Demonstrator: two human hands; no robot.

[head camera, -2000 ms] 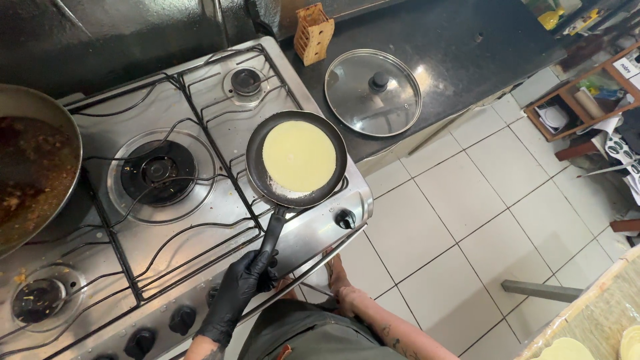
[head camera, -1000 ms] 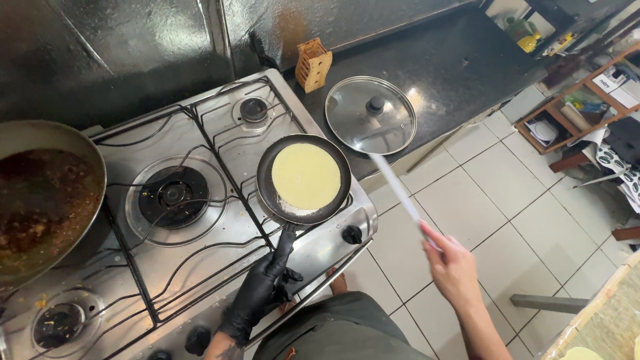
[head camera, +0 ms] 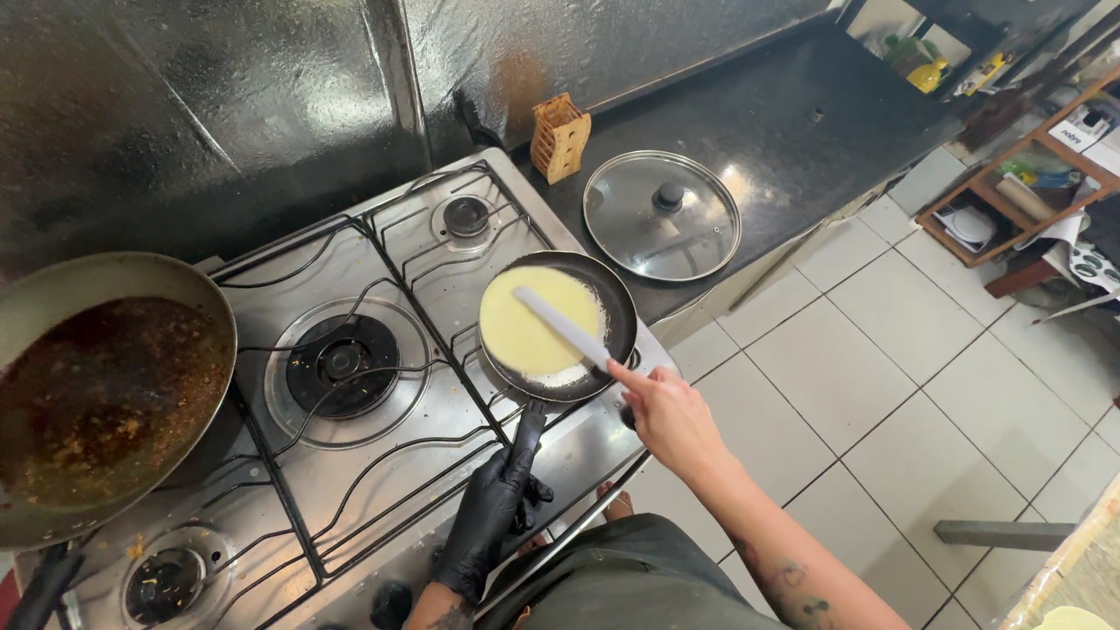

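Note:
A small black frying pan [head camera: 617, 302] sits over the front right burner of the gas stove, with a round pale yellow pancake [head camera: 525, 328] in it. My left hand [head camera: 492, 516], in a black glove, is closed around the pan's handle. Bare, my right hand [head camera: 669, 416] grips a white flat spatula [head camera: 573, 332], whose blade lies over the pancake; whether it touches is not certain. Right of the stove, a glass lid with a black knob [head camera: 668, 197] rests on the dark counter.
A large pan of dark brown sauce [head camera: 114, 394] stands at the left of the stove. Behind the lid is a wooden holder [head camera: 558, 138]. Metal grates [head camera: 385, 451] cover the burners. At right are a wooden shelf unit [head camera: 1015, 197] and a table corner [head camera: 1072, 569].
My right hand has come in with the white spatula and moved it from beside the lid to over the pancake. The pancake now lies nearer the pan's left side.

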